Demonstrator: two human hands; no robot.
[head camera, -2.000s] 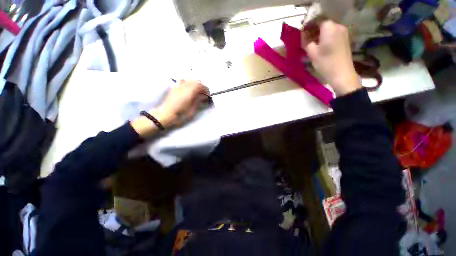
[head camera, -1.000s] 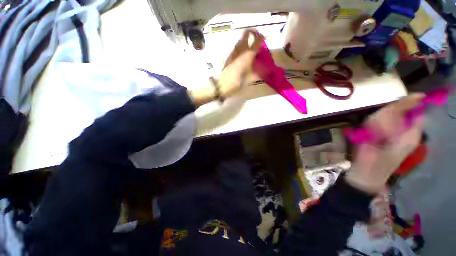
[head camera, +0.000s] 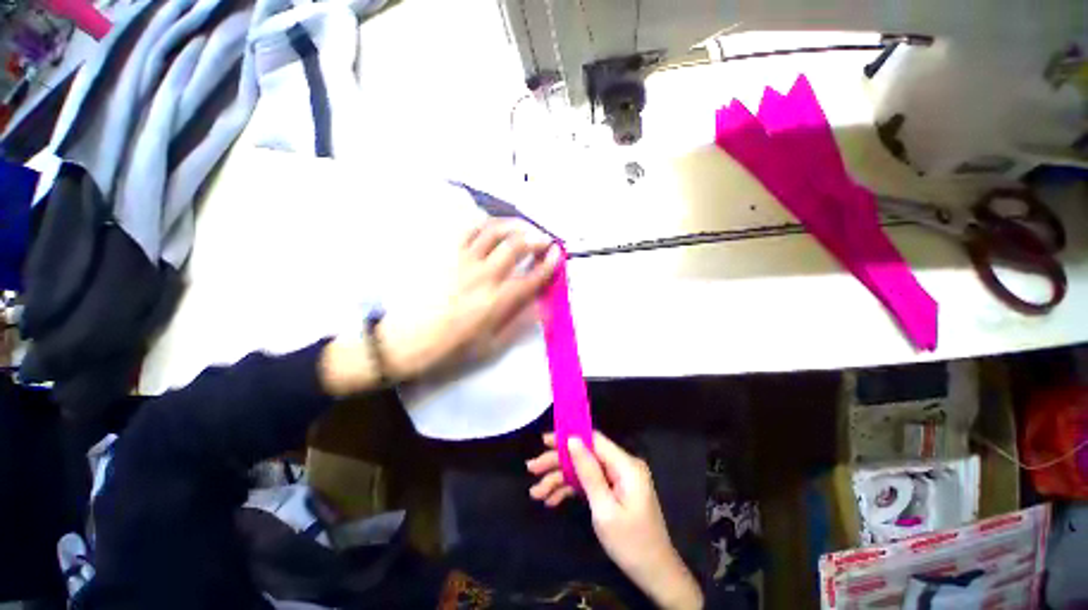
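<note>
A magenta strip (head camera: 566, 358) runs down from the right edge of a light panel (head camera: 483, 399) with a rounded lower end, which hangs over the table's front edge. My left hand (head camera: 495, 292) lies on the panel, its fingertips pressing the strip's top end against the panel's edge. My right hand (head camera: 603, 483) pinches the strip's lower end below the table edge. Spare magenta strips (head camera: 829, 203) lie overlapped right of the needle area. The presser foot (head camera: 623, 119) is above and right of my left hand, apart from the cloth.
Scissors (head camera: 1014, 244) with dark red handles lie at the right, blades partly under the spare strips. Grey and black folded pieces (head camera: 167, 107) drape at the left. Below the table at right are an open box (head camera: 996, 441) with a white roll and a red-white printed carton (head camera: 943, 560).
My left hand has moved from the spare strips back onto the panel. My right hand has come from the far right with a magenta strip, now held along the panel's edge.
</note>
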